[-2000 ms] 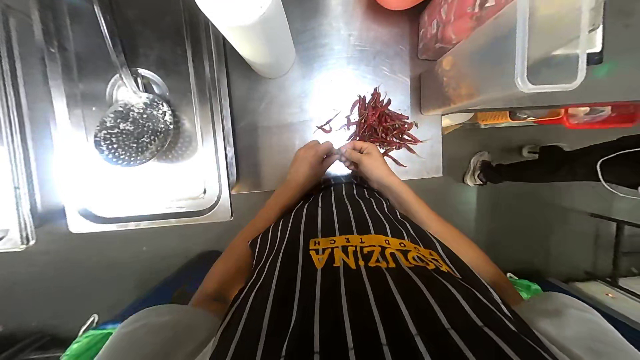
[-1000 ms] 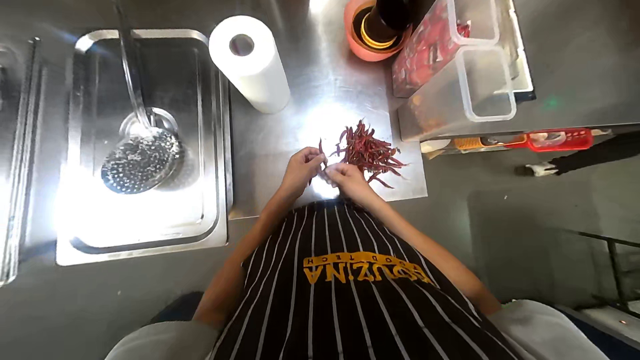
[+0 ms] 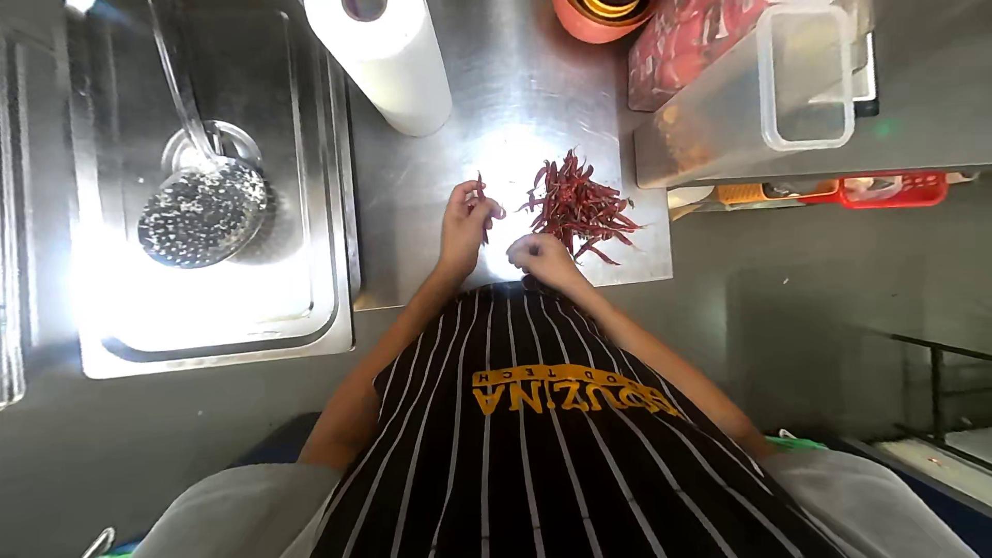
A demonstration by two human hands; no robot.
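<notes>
My left hand (image 3: 465, 225) holds a dried red chilli (image 3: 481, 203) upright between thumb and fingers, over the steel table (image 3: 411, 256). To its right, my right hand (image 3: 542, 257) has its fingers curled together near the table's front edge, just below the pile; whether something small is pinched in them cannot be seen. A loose heap of dried red chillies (image 3: 577, 203) lies on the table, beyond and right of my right hand. The two hands are apart.
At left, a perforated steel skimmer (image 3: 203, 213) rests in a steel tray (image 3: 325, 341). A white paper roll (image 3: 403, 77) stands behind my left hand. Clear plastic containers (image 3: 713, 128), a red package (image 3: 674, 54) and an orange-pink bowl (image 3: 589, 27) are at the back right.
My hands were together at the front of the chilli heap and have moved apart. A chilli now shows clearly in my left hand. The person's leg at the right is out of view.
</notes>
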